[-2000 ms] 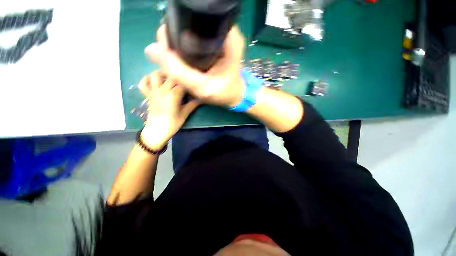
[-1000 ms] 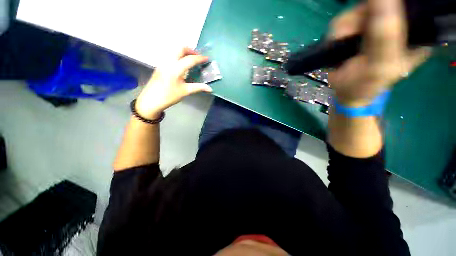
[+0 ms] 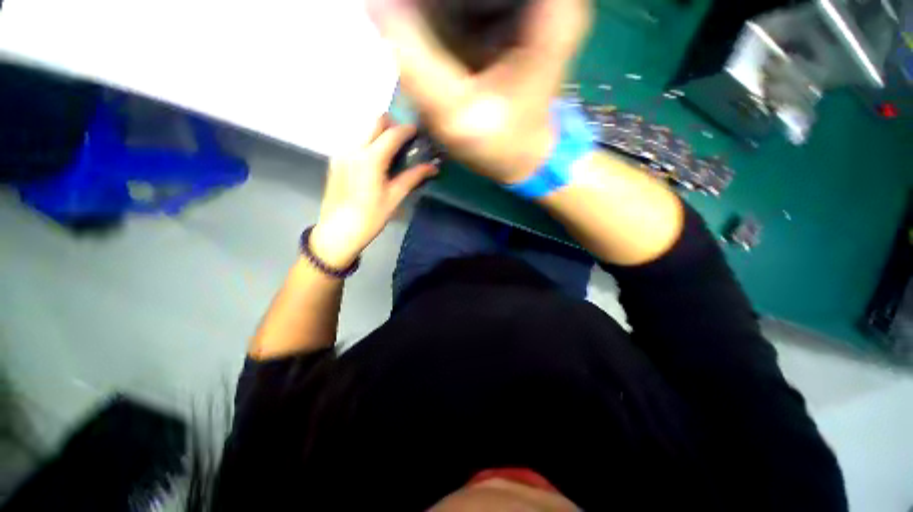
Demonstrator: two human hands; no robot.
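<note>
My left hand (image 3: 372, 185) is at the front edge of the green mat, its thumb and fingers around a small dark circuit board module (image 3: 416, 153), mostly hidden by the fingers. My right hand (image 3: 491, 100) is just above and to the right of it, blurred, gripping a thick black electric screwdriver (image 3: 476, 12) cut off by the top edge. The screwdriver's tip is hidden behind the hand. Rows of circuit board modules (image 3: 666, 150) lie on the mat right of my right wrist. A single module (image 3: 742, 232) lies apart from them.
A dark screw feeder with a pale metal top (image 3: 766, 75) stands at the upper right. A large white sheet (image 3: 220, 70) covers the left of the bench. A dark tray (image 3: 894, 280) is at the right edge. A blue object (image 3: 130, 170) is below the bench at left.
Since a second ago, my right hand has swung left with the screwdriver, from over the right of the mat to beside my left hand. The view has also shifted.
</note>
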